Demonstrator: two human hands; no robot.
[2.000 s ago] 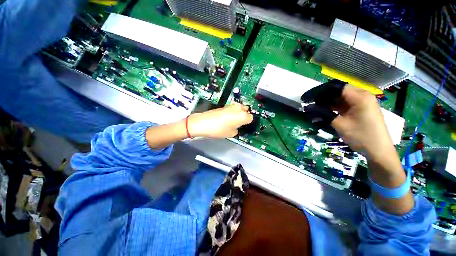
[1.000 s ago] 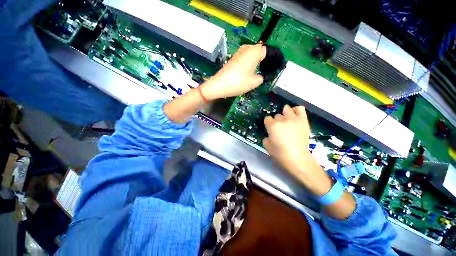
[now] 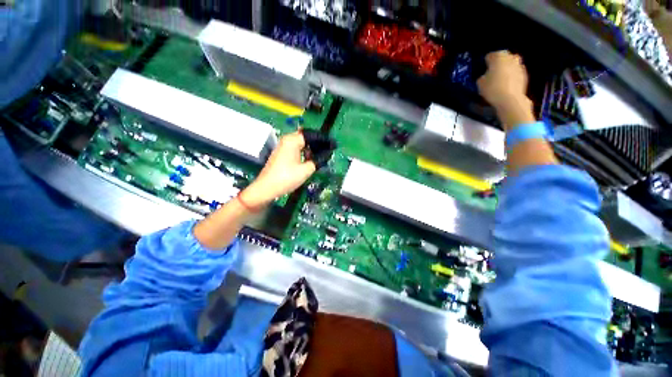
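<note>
A large green circuit board (image 3: 368,239) lies in front of me with small parts and a long silver-white heat sink (image 3: 413,200). My left hand (image 3: 284,171) is above the gap between this board and the left one. A dark clump (image 3: 318,149) is at its fingertips; I cannot tell whether it is black components or finger covers. My right hand (image 3: 506,82), with a light blue wrist band, is at the dark bins behind the boards, beside blue-purple components (image 3: 462,70). Its fingertips are hidden, so its grip cannot be told.
Another board (image 3: 121,158) lies left with its own long heat sink. Tall finned heat sinks (image 3: 460,143) stand along the far edge. Red components (image 3: 401,46) fill a bin behind. Striped trays (image 3: 626,151) are at right. A blue sleeve (image 3: 37,199) of another person is at far left. A metal rail (image 3: 354,287) runs in front.
My right hand has moved from above the board up to the bins. My left hand has stayed near the gap between the boards. The view has tilted up, showing the bins.
</note>
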